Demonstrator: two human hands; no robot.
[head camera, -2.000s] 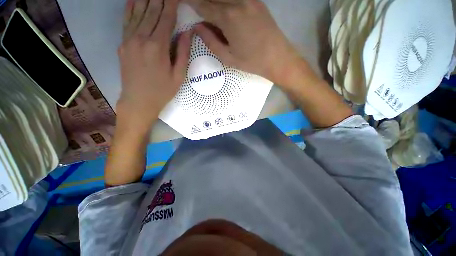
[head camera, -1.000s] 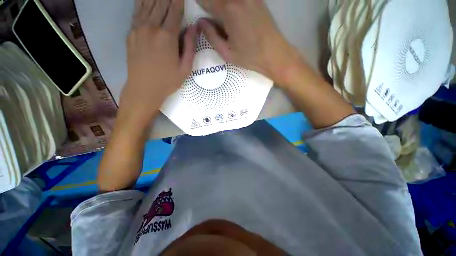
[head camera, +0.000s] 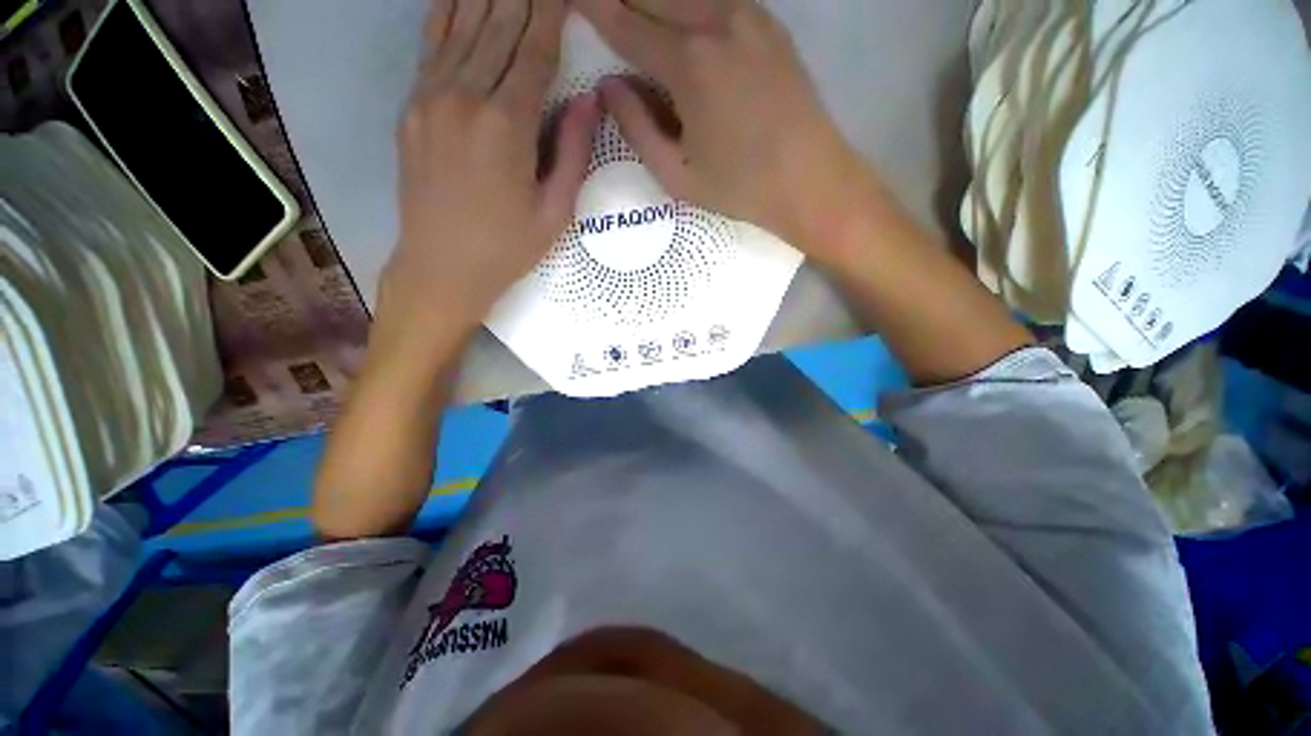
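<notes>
A white many-sided cover with a dotted swirl, a central "HUFAQOVI" logo and a row of small icons (head camera: 633, 295) lies printed face up on the light board (head camera: 345, 86), its near edge by my shirt. My left hand (head camera: 489, 158) lies flat over its upper left part. My right hand (head camera: 726, 122) lies over its upper right part. The thumbs almost meet above the logo. Both hands are spread and press on the cover, not gripping it. The fingertips reach the top edge of the picture. What lies under the cover is hidden.
A stack of white covers (head camera: 1186, 187) stands at the right, a printed one facing up. Another stack of cream-white parts (head camera: 108, 316) stands at the left. A black-screened phone (head camera: 180, 137) lies on the brown checked covering (head camera: 295, 338). Plastic-bagged items (head camera: 1222, 482) are at the lower right.
The whole view has shifted slightly, so things appear further right. My hands stay on the cover in nearly the same pose, with the thumb tips still close together.
</notes>
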